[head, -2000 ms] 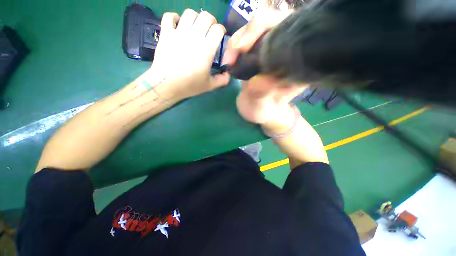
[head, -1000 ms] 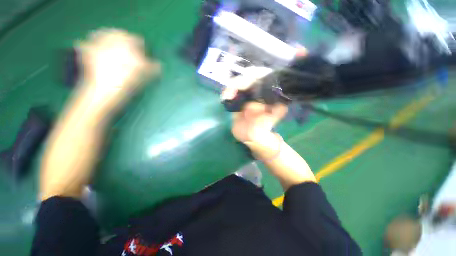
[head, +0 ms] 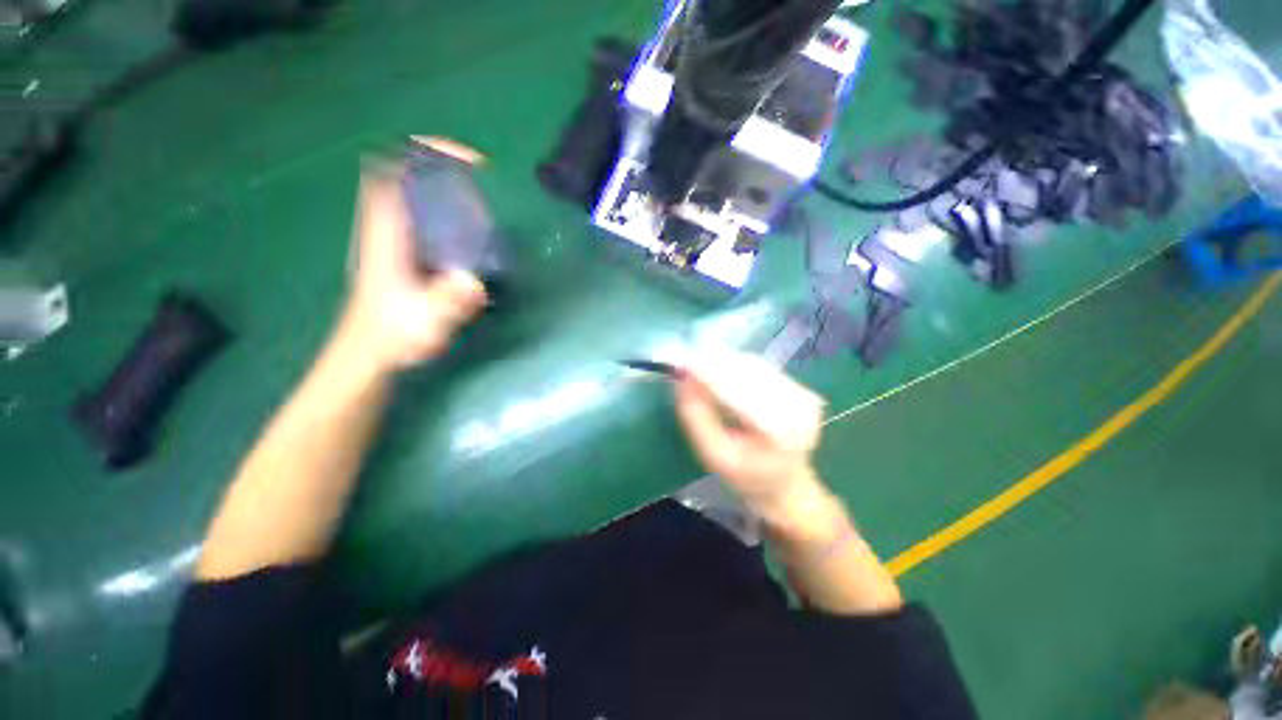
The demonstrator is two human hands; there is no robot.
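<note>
My left hand [head: 401, 296] is shut around a dark grip body [head: 450, 214], blurred, with its flat grey face showing beside the thumb. My right hand [head: 745, 415] pinches a small dark cover plate [head: 648, 366], seen nearly edge-on, pointing left from the fingertips. The two hands are apart over the green bench [head: 562, 464]. The electric screwdriver [head: 731, 71] hangs in front of the screw feeder [head: 787, 144]; neither hand touches it. Its tip cannot be made out.
A pile of dark cover plates [head: 1040, 141] spreads right of the feeder. A black block [head: 584, 141] stands left of it. Another grip body [head: 149, 377] lies at left. A black cable [head: 900, 204] loops by the feeder. A clear plastic bag [head: 1223, 85] and a blue object [head: 1237, 242] are at the far right.
The screwdriver is out of my right hand and hangs over the feeder. My right hand now holds a cover plate. My left hand, at far left a second ago, has moved right with the grip body.
</note>
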